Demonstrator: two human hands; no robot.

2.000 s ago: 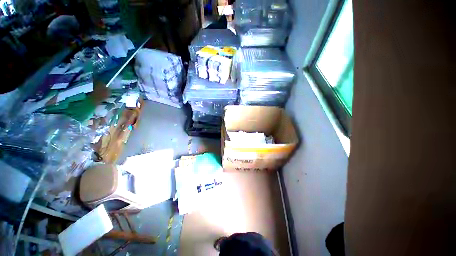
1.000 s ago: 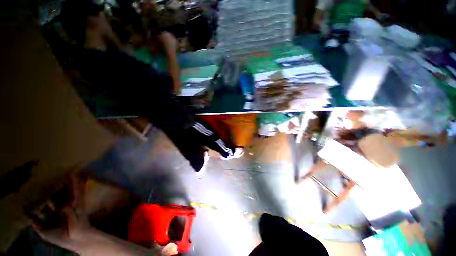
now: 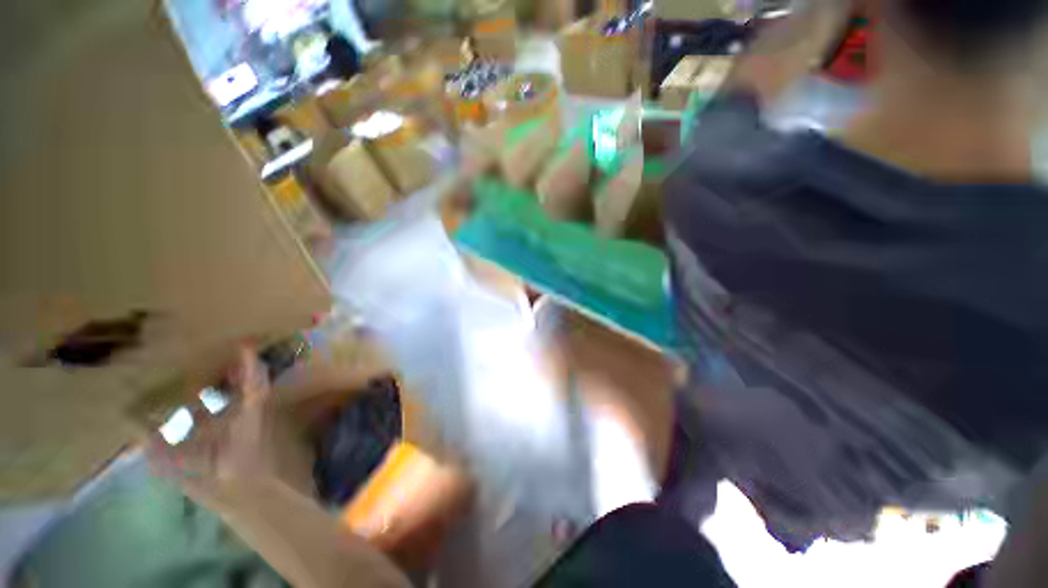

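A large brown carton [image 3: 149, 195] fills the left side of the view, very close, with a dark hand hole in its face. A bare hand [image 3: 224, 442] and forearm, blurred, reach from the bottom to the carton's lower edge. I cannot tell whether this is my left hand, nor whether its fingers grip the carton. No hand that I can tell as my right is in view. A blurred orange-and-brown thing [image 3: 397, 500] lies right of the forearm, below a dark shape.
A person in a dark shirt [image 3: 850, 299] is close on the right. A green-covered surface [image 3: 563, 253] with a brown side stands ahead. Several open brown cartons [image 3: 523, 115] stand behind it. Pale floor [image 3: 414, 276] runs between the large carton and that surface.
The view has swung away from the long table and red stool to cartons and a nearby person. The large carton at the left now shows more of its face.
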